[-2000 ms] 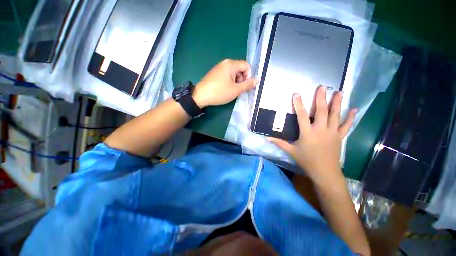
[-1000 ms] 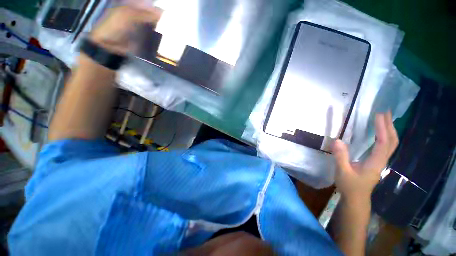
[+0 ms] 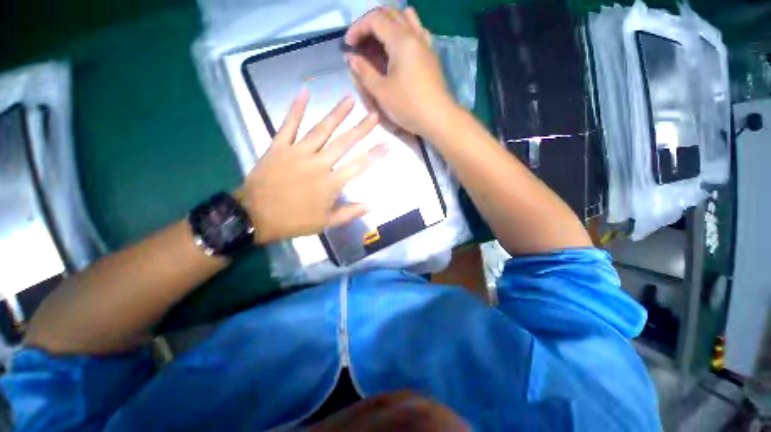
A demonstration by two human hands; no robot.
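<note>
An LCD panel (image 3: 275,91) lies with its silvery back up on whitish protective bags (image 3: 221,80) in front of me. Its black band (image 3: 397,229), with a small orange-gold tab, is at the end nearest me. My left hand (image 3: 317,173) lies flat on the panel with fingers spread, holding nothing. My right hand (image 3: 393,72) is at the panel's far edge, thumb and fingers closed on a small dark piece (image 3: 347,45). It hides the panel's far right corner. I cannot tell whether the piece is attached to the panel.
A stack of black sheets (image 3: 537,101) lies right of the panel. Bagged panels stand further right (image 3: 668,110) and at the left edge (image 3: 25,202). The green mat (image 3: 135,126) shows between the left bagged panels and the middle one. A grey metal frame (image 3: 689,287) is at the lower right.
The view has swung to the right. My left hand has moved from the left stack onto the middle panel. My right hand has gone from open beside the near end to pinching at the far edge.
</note>
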